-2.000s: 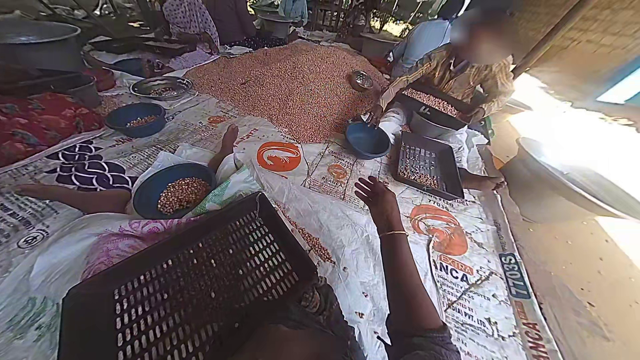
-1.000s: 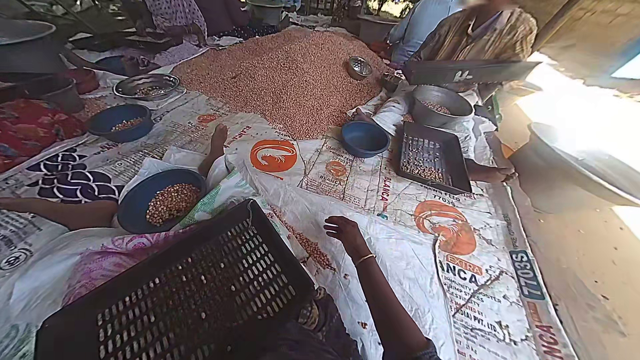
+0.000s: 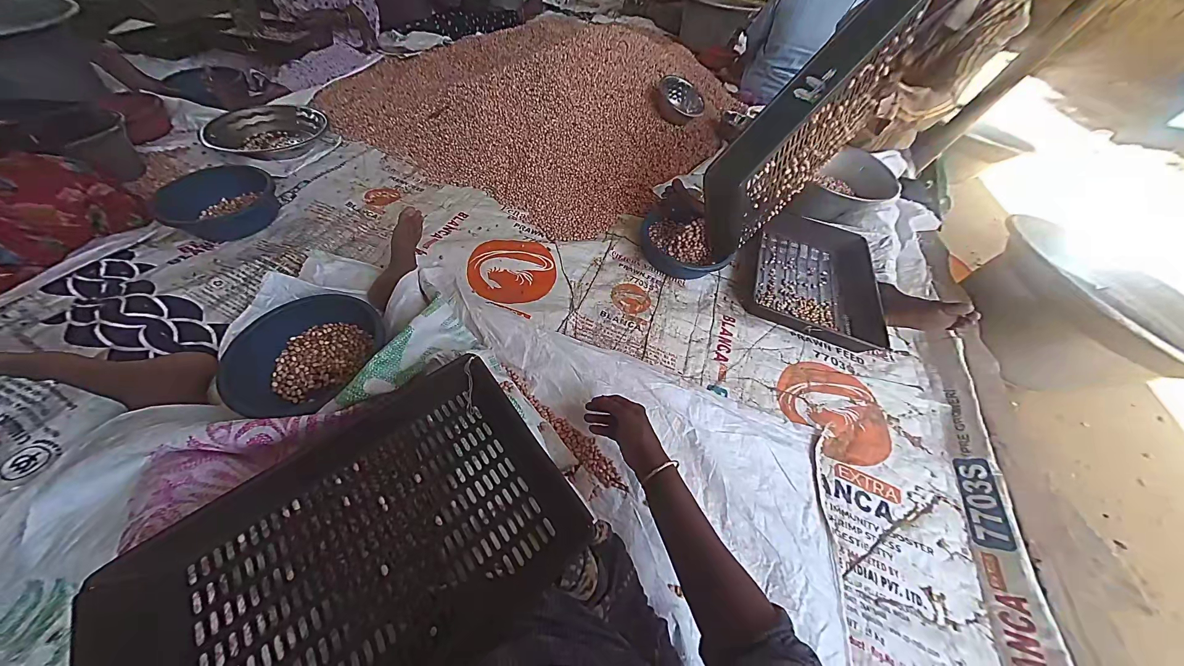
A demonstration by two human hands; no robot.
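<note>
My right hand [image 3: 627, 431], a thin bangle at its wrist, is held over the white plastic sheet with fingers apart and nothing in it. Left of it lies a black slotted plastic tray [image 3: 370, 518], tilted, with only a few nuts visible on it; its near part is in shadow. My left hand cannot be made out. A short strip of reddish nuts [image 3: 578, 444] lies on the sheet between the tray and my hand. Beyond the tray's far edge, a blue plastic bowl [image 3: 242, 365] holds shelled nuts against its right side.
A large heap of nuts [image 3: 536, 111] rises at the back. A co-worker at right tips a black slotted tray [image 3: 731, 176] over a blue bowl [image 3: 673, 266]. Another black tray [image 3: 869, 301] with nuts lies nearby, beside a metal pot [image 3: 856, 185]. Printed sacks [image 3: 592, 324] cover the ground.
The co-worker's tray, level at first, has been raised and now tilts steeply over the blue bowl. My right hand was spread higher up two seconds ago and is now lower, its fingers more bent.
</note>
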